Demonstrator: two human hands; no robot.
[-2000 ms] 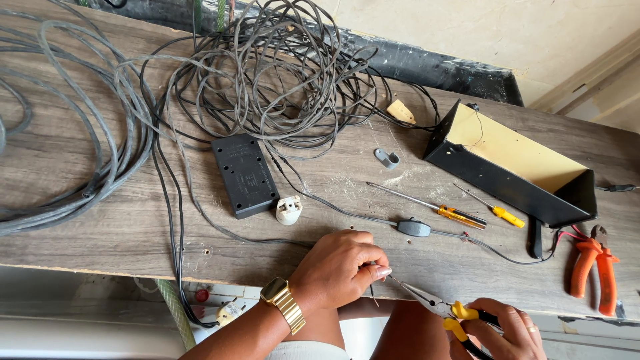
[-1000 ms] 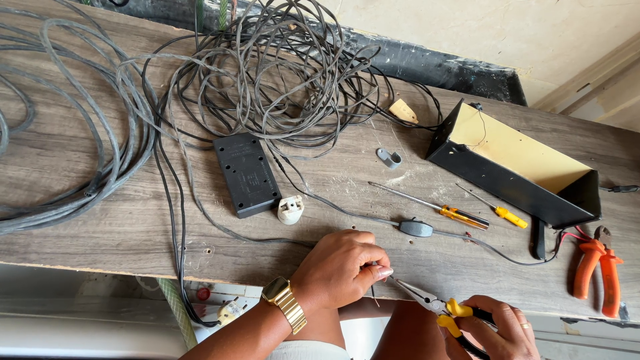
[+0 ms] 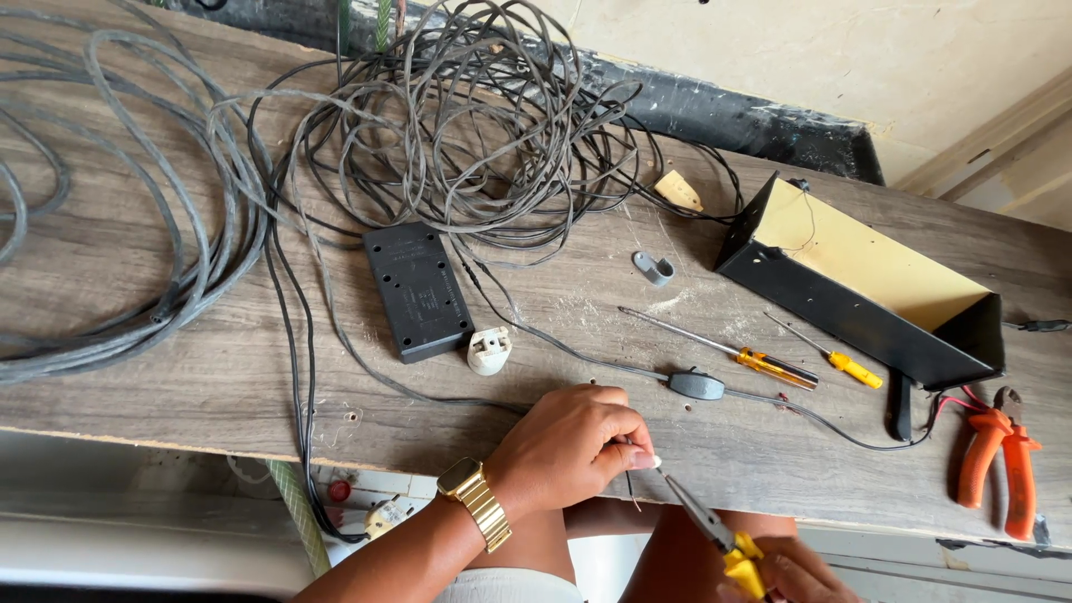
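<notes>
My left hand [image 3: 578, 448], with a gold-banded watch [image 3: 477, 502] on its wrist, pinches a thin dark cable near the table's front edge. One short wire end [image 3: 632, 490] hangs below the fingers. My right hand [image 3: 796, 569] is shut on long-nose pliers [image 3: 703, 515] with yellow and black handles. The tips of the pliers are at the other wire end, just right of my left fingertips; whether they grip it is too small to tell. The cable [image 3: 394, 388] runs left from my left hand. An inline switch [image 3: 697, 385] lies on another cord above my hands.
Tangled cable [image 3: 469, 134] and a grey coil [image 3: 193, 251] cover the back and left. A black box [image 3: 419, 293], white lamp holder [image 3: 489, 350], two screwdrivers [image 3: 775, 367] [image 3: 854, 368], grey clip [image 3: 653, 268], black metal housing [image 3: 863, 310] and orange-handled cutters [image 3: 997, 461] lie on the wooden board.
My right hand and the pliers have shifted slightly lower, with the pliers tilted more steeply. My left hand has stayed in nearly the same place.
</notes>
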